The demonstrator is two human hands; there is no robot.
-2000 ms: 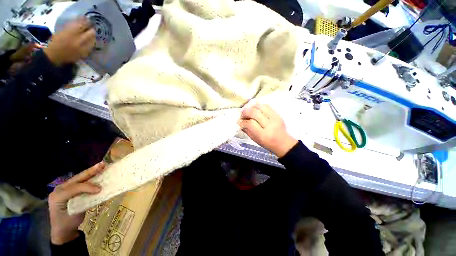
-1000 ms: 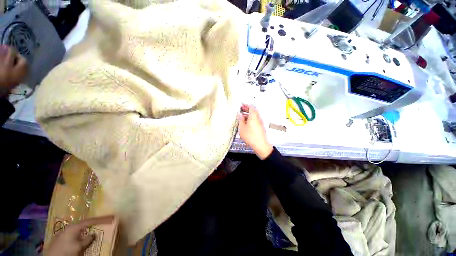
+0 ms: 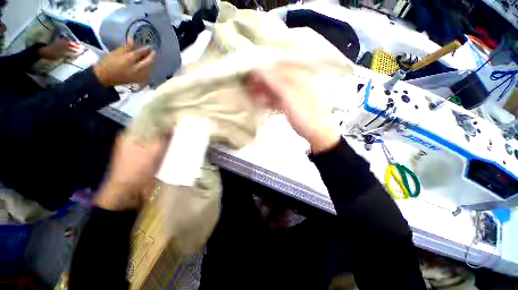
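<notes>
The beige fleece garment (image 3: 227, 90) lies bunched on the white machine table, and part of it hangs over the front edge. My left hand (image 3: 133, 170) is blurred at the garment's left side, beside a pale flat strip (image 3: 186, 150); its fingers cannot be made out. My right hand (image 3: 289, 110) is blurred over the middle of the garment, and whether it grips the cloth cannot be told. The white sewing machine (image 3: 420, 130) with a blue stripe stands right of the garment.
Scissors (image 3: 402, 180) with yellow and green handles lie on the machine bed. Another person's hand (image 3: 126, 65) is by a neighbouring machine (image 3: 145, 34) at upper left. A cardboard box (image 3: 146, 238) is below the table edge (image 3: 272, 180). A dark thread cone (image 3: 470, 89) stands behind the machine.
The garment is more bunched and its hanging part is smaller. My left hand has moved up to the cloth. My right hand has moved from the garment's right edge onto its middle. The view has shifted left.
</notes>
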